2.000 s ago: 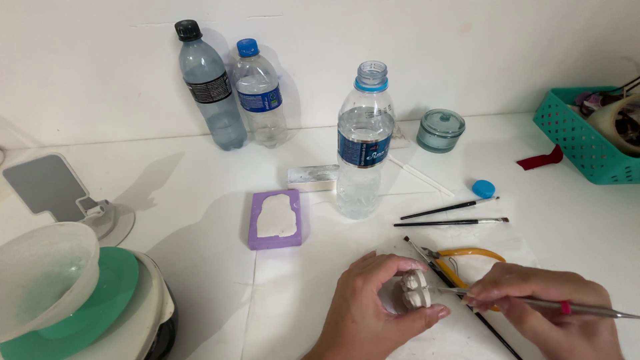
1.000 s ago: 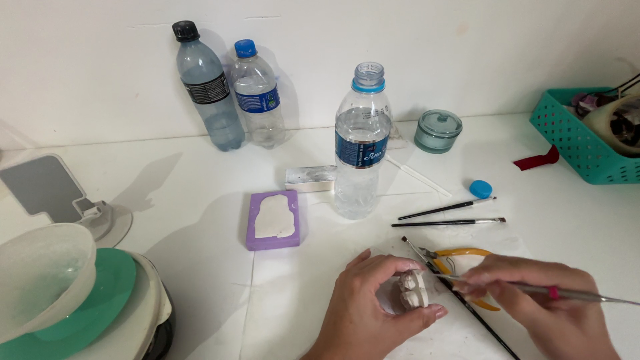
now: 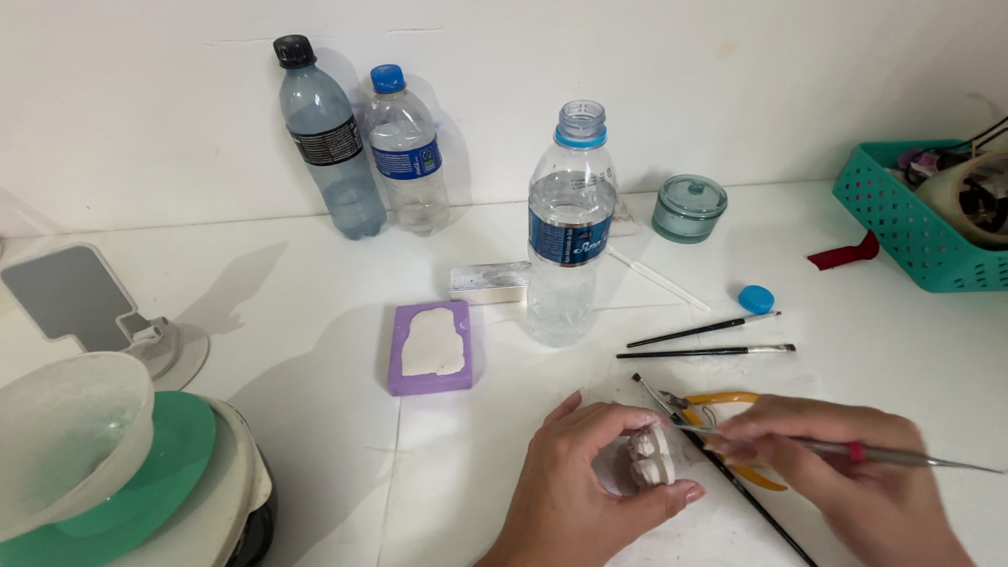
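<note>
Between its thumb and fingers my left hand [image 3: 591,472] grips a small white plaster-like casting [image 3: 652,457] with rounded lumps. My right hand [image 3: 835,465] holds a thin metal carving tool [image 3: 890,454] with a pink ring, its working end close to the casting's upper edge; whether they touch is unclear. Beneath the hands lie orange-handled pliers [image 3: 720,398] and a long black-handled brush [image 3: 756,500], both partly hidden. Two more paintbrushes [image 3: 701,352] lie behind them. A purple mould [image 3: 396,346] filled with white material rests left of my hands.
An uncapped water bottle [image 3: 561,303] stands behind my left hand, beside a small block [image 3: 488,283]. A blue cap [image 3: 756,298], lidded glass jar [image 3: 689,209] and teal basket [image 3: 906,228] are rightward. Two capped bottles [image 3: 339,189] stand at the wall. A bowl [image 3: 71,441] and phone stand [image 3: 71,295] are left.
My right hand and the metal tool have shifted slightly, and the tool's angle has changed since the first frame. My left hand keeps its grip on the casting.
</note>
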